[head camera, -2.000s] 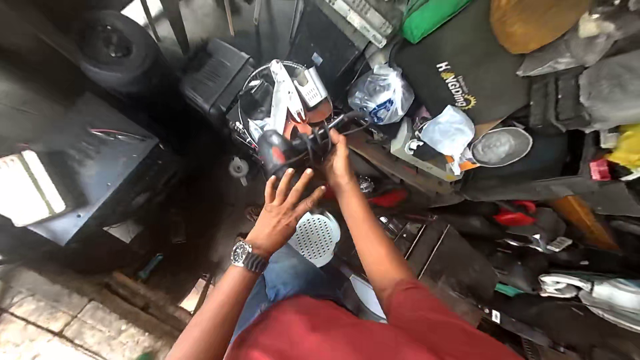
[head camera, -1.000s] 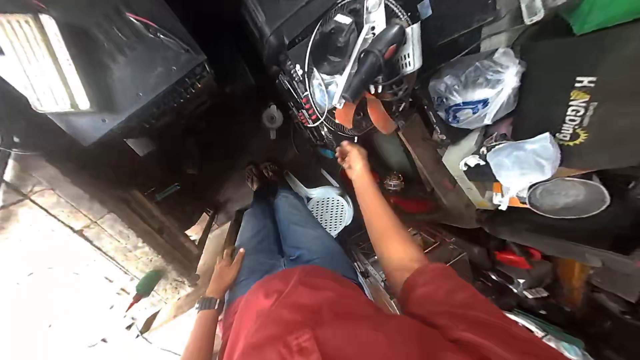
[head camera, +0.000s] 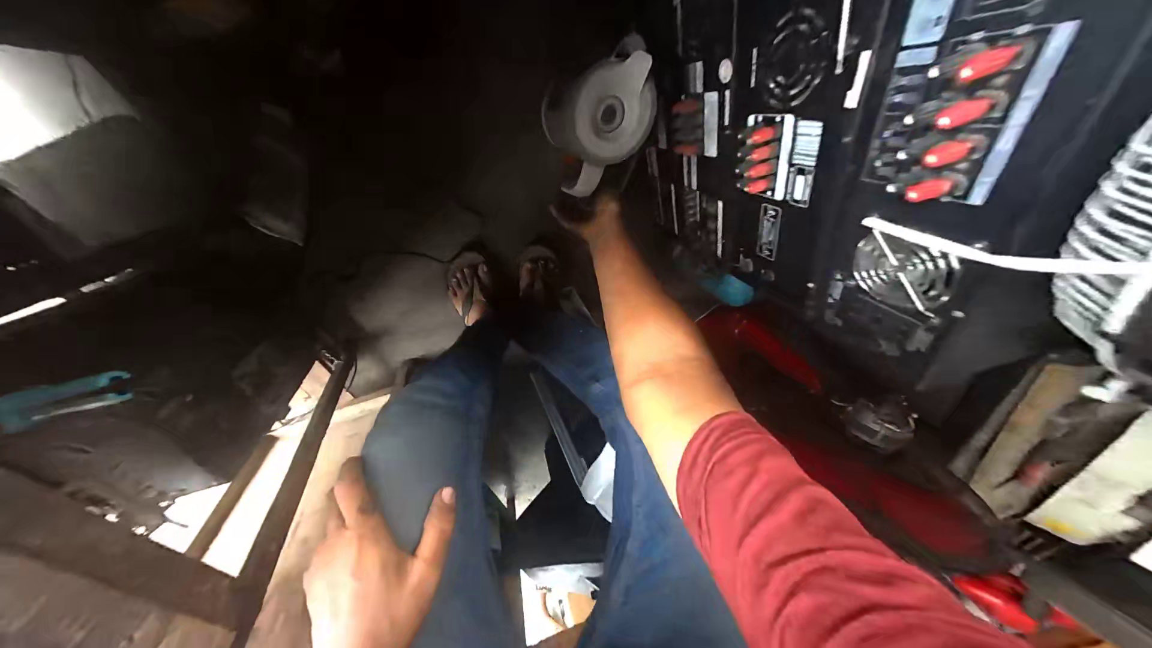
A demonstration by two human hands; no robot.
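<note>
A lidded pitcher (head camera: 598, 117), pale and seen from above, stands low near the top centre. My right hand (head camera: 589, 216) reaches down to its handle; the fingers are dark and partly hidden, so I cannot tell whether they grip it. At the lower left my left hand (head camera: 378, 558) lies on my thigh in blue jeans (head camera: 423, 468), thumb and fingers apart, holding nothing. Black audio equipment panels with red terminals (head camera: 760, 160) rise just right of the pitcher.
A small round fan grille (head camera: 904, 270) and a white cable (head camera: 1008, 259) are at the right. Teal-handled pliers (head camera: 63, 400) lie at the left. A wooden frame (head camera: 297, 486) borders my left leg. My feet (head camera: 468, 283) are on the dark floor below the pitcher.
My right hand has moved from the fan area down to the pitcher. The dark tool it held two seconds ago lay by the fan one second ago. The view has swung lower and closer.
</note>
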